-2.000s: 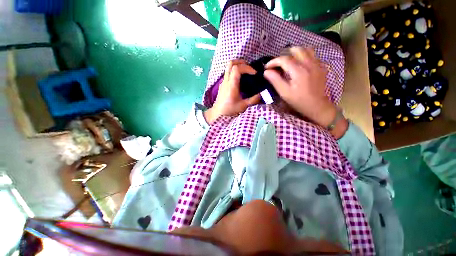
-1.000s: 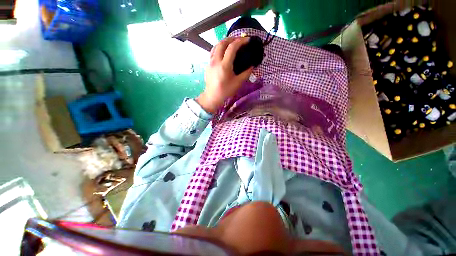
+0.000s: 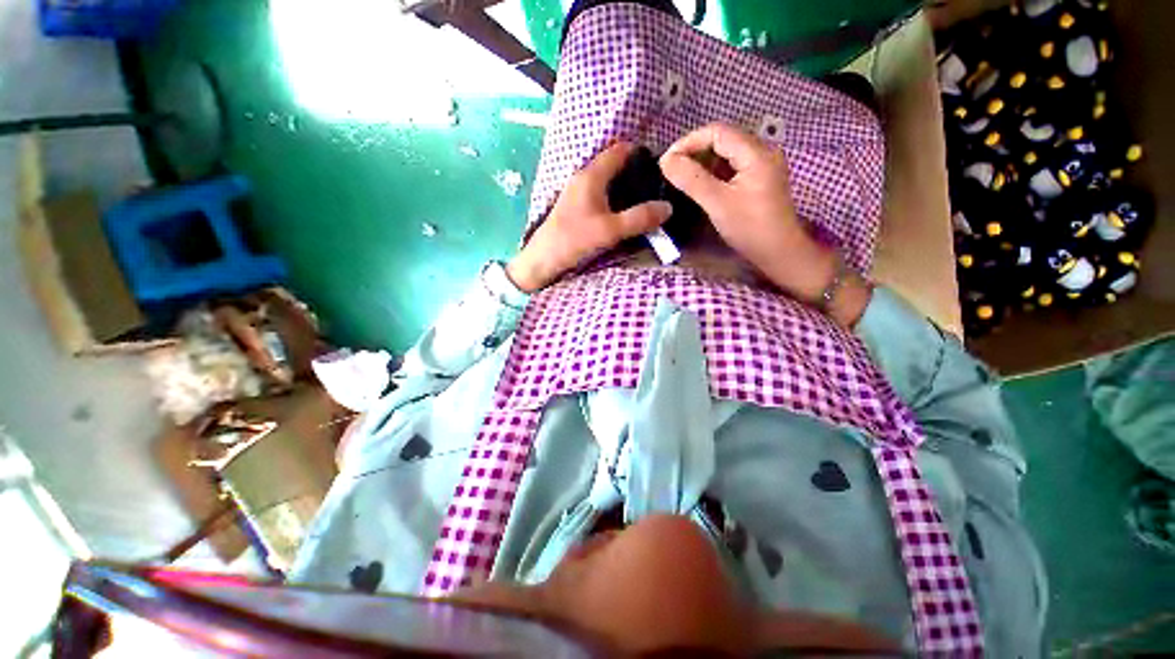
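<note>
A small black plush toy (image 3: 635,184) is held over my lap, with a white label (image 3: 662,245) sticking out toward me. My left hand (image 3: 589,219) grips the toy from its left side, thumb on the near side. My right hand (image 3: 744,191) is at the toy's right side with thumb and index fingertips pinched together; no needle or thread can be made out. My fingers hide part of the toy.
An open carton (image 3: 912,193) of black, white and yellow penguin toys (image 3: 1050,167) stands at my right. A blue stool (image 3: 193,238) and a carton with pale scraps (image 3: 206,367) are at my left. A table corner shows at the top.
The toy in my left hand has come back from the far end of my lap toward me. My right hand, out of clear view a second ago, is back beside the toy.
</note>
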